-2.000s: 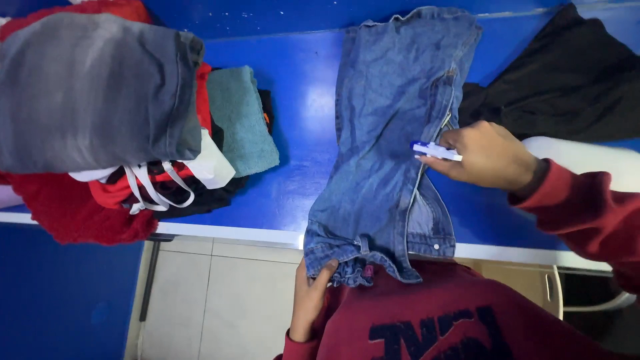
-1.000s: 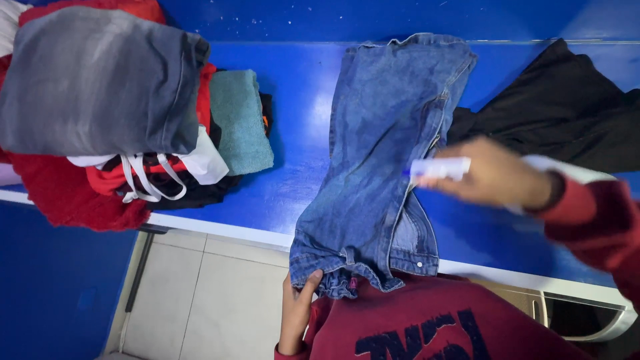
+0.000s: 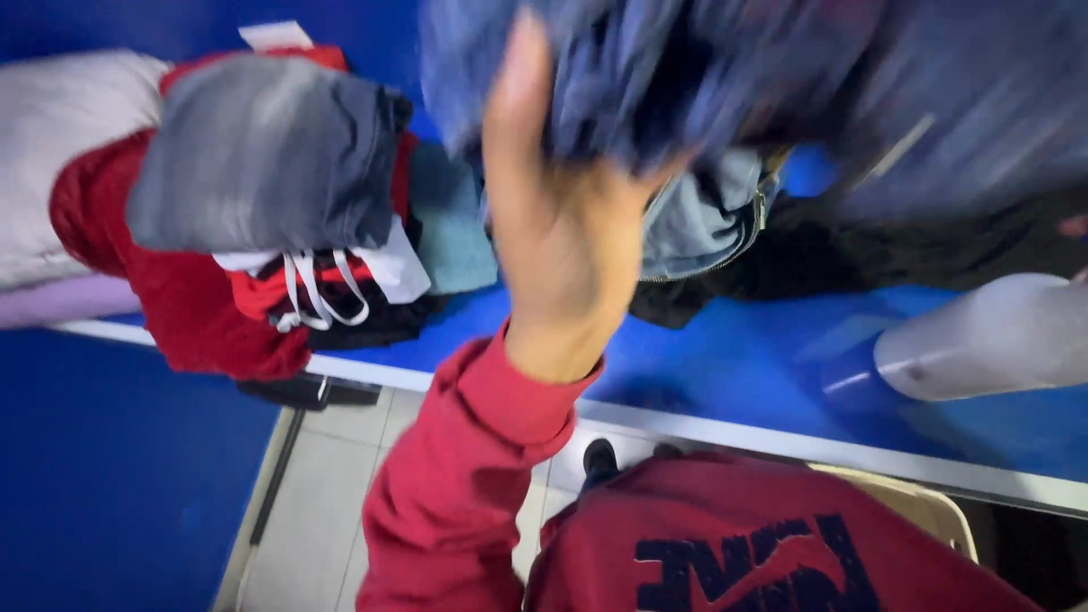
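Note:
My left hand (image 3: 569,212) is raised at the top middle, gripping the gathered edge of a blue denim garment (image 3: 646,68). The denim is lifted, spreads to the upper right and is blurred. Of my right hand (image 3: 1075,228) only a blurred bit of fingers shows at the right edge; what it holds cannot be made out. Below the denim, a light-blue denim part with a zipper (image 3: 710,225) shows beside my left wrist. Black cloth (image 3: 850,255) lies on the blue table under it.
On the left of the blue table (image 3: 748,340) is a clothes pile: folded grey-blue denim (image 3: 263,161), red fleece (image 3: 204,314), teal cloth (image 3: 446,221). A white cylindrical object (image 3: 977,340) lies at right. A cream chair (image 3: 909,501) stands below the table edge.
The denim garment, earlier flat on the table, is now lifted. My left hand has moved up from the table's near edge. My right hand, earlier over the denim with a white object, is now at the right edge.

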